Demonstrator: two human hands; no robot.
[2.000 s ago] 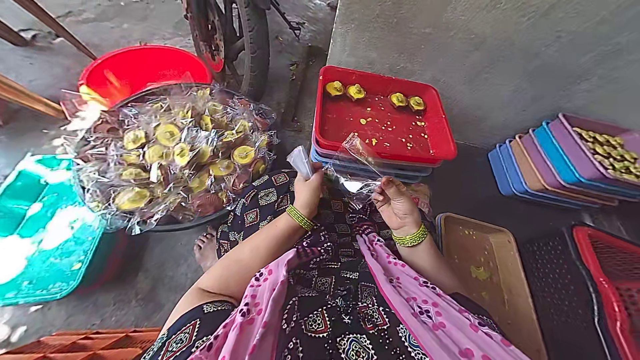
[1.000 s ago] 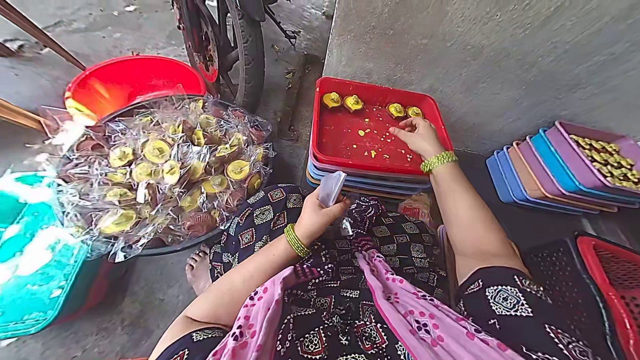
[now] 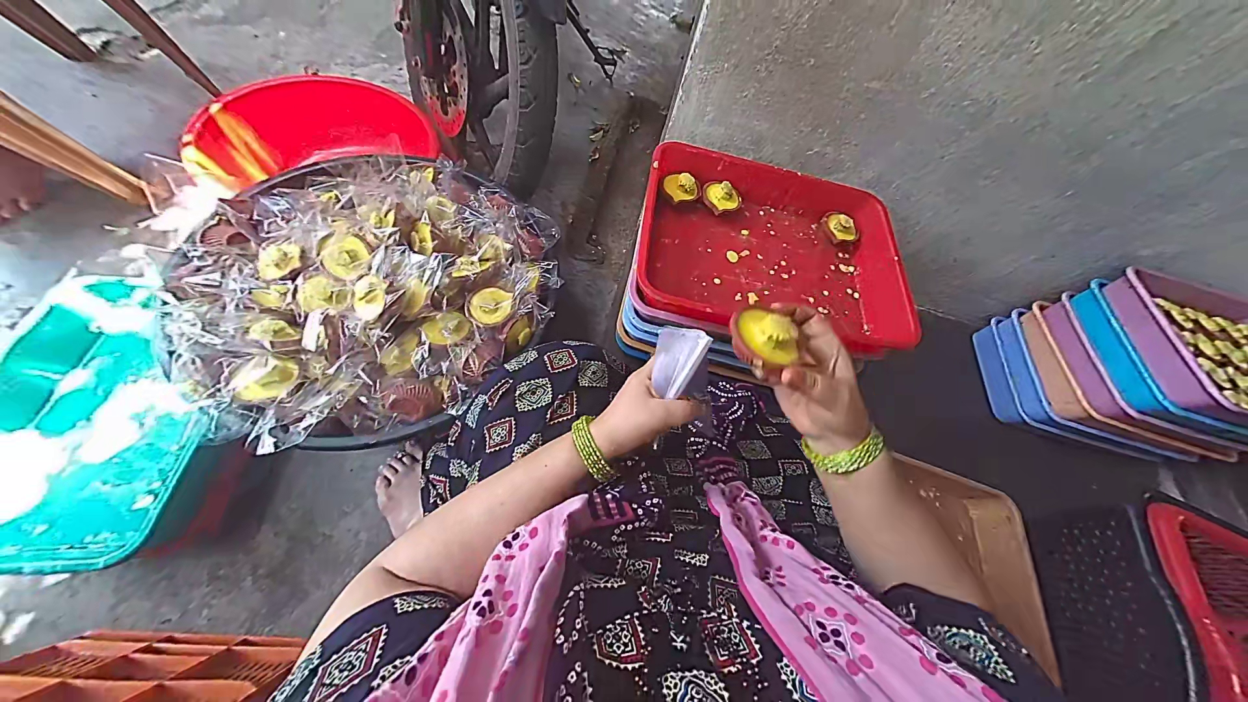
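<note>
My left hand [image 3: 643, 411] grips a stack of clear plastic bags [image 3: 680, 361] over my lap. Just to its right, my right hand [image 3: 817, 385] holds a small clay lamp filled with yellow wax [image 3: 767, 336], its top turned towards the camera. Beyond both hands lies a red plastic tray [image 3: 780, 278] on a stack of other trays. Two yellow-filled lamps [image 3: 721, 197] sit at its back left and a single one [image 3: 840, 228] at its right, among yellow crumbs. At the left, a round dark tub [image 3: 375, 437] is heaped with similar lamps in clear bags [image 3: 346, 255].
Behind the tub are a red basin [image 3: 312, 122] and a motorcycle wheel [image 3: 531, 97]. A green crate [image 3: 88, 419] stands at the left, an orange crate [image 3: 146, 663] at the bottom left. Nested coloured trays [image 3: 1082, 366], a tan tray [image 3: 1014, 575] and a red crate [image 3: 1194, 585] are at the right.
My right hand has moved back from the red tray with a lamp in it; one second ago it reached to the pair at the tray's right, where one lamp now sits.
</note>
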